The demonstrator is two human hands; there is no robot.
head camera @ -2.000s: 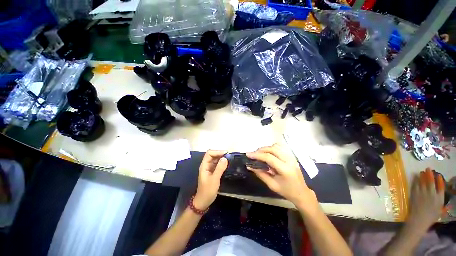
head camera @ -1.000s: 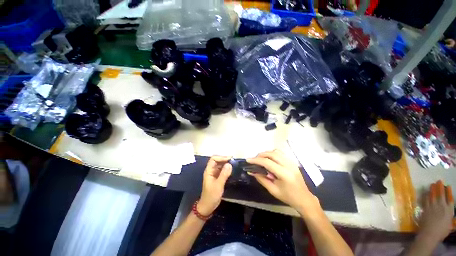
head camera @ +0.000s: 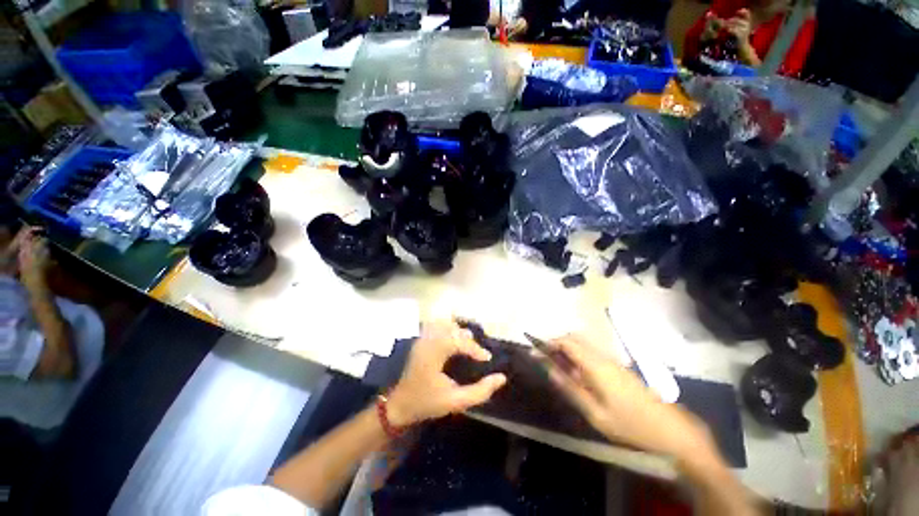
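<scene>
My left hand is over the black work mat, its thumb and fingers curled around a small dark part, mostly hidden by the fingers. My right hand is to its right, blurred, with a thin dark pointed item at its fingertips; I cannot tell what it is. The hands are apart. White sheets lie left of the mat and a white strip lies behind my right hand.
Glossy black housings stand at centre left, with more at far left and right. A large clear bag, small black parts, a clear plastic box and silvery packets lie behind. Other people's hands show at the edges.
My hands have separated; the right moved right and the left now curls around the dark part alone. The view has shifted, showing more of the bench's far side and a person at left.
</scene>
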